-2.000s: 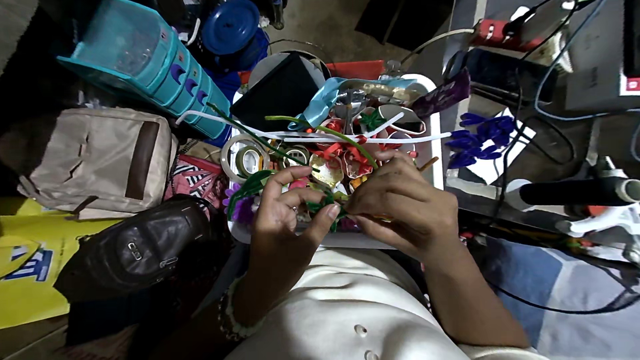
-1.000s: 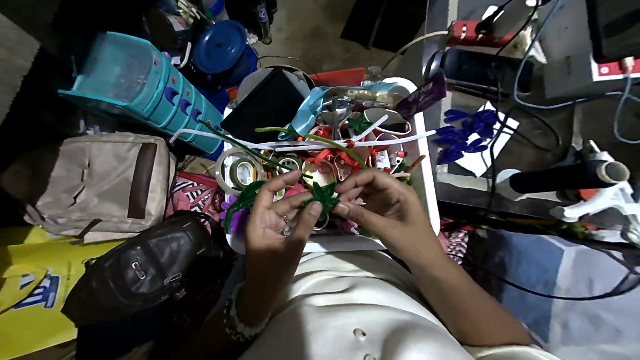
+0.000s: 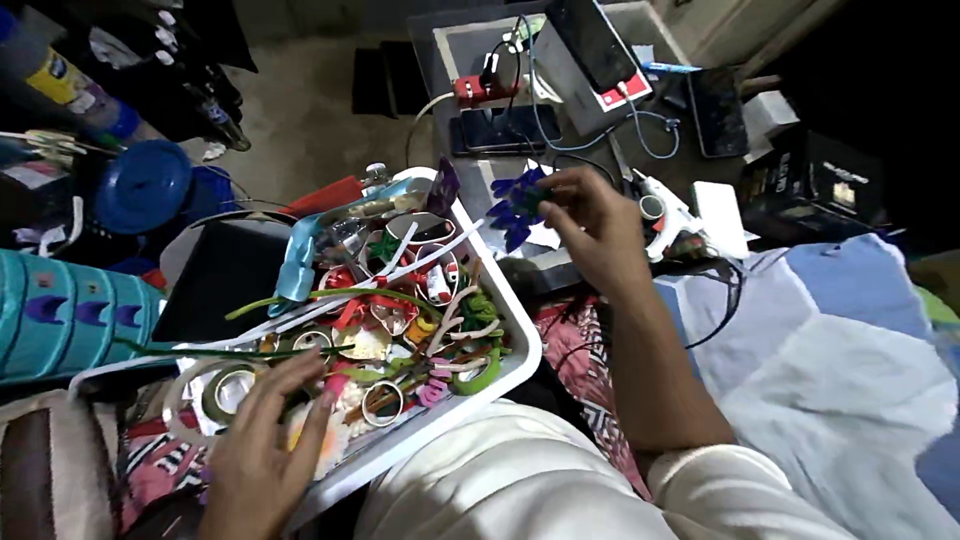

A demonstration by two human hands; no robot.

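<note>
My right hand (image 3: 596, 229) is over the grey table at the right, its thumb and index finger at a green piece (image 3: 534, 199) beside purple-blue pipe-cleaner petals (image 3: 512, 217); whether it grips the green piece is hard to tell. My left hand (image 3: 262, 442) hovers with fingers apart over the near left part of a white plastic tray (image 3: 529, 345). In the tray lie a dark green pipe cleaner (image 3: 225, 352), white pipe cleaners (image 3: 442, 251), red ribbon (image 3: 360, 307), a light blue ribbon (image 3: 295, 270), tape rolls (image 3: 382, 403) and a green pipe-cleaner coil (image 3: 480, 375).
On the grey table are a red power strip (image 3: 484, 90), phones (image 3: 506, 129), cables and a white glue gun (image 3: 667, 217). Teal drawers (image 3: 67, 315) stand at the left, near a blue lid (image 3: 142, 186). Patchwork fabric (image 3: 817, 337) lies at the right.
My hands were together over the tray, holding a green pipe-cleaner piece; they have parted. My right hand has moved right to the purple-blue petals. The view has swung right.
</note>
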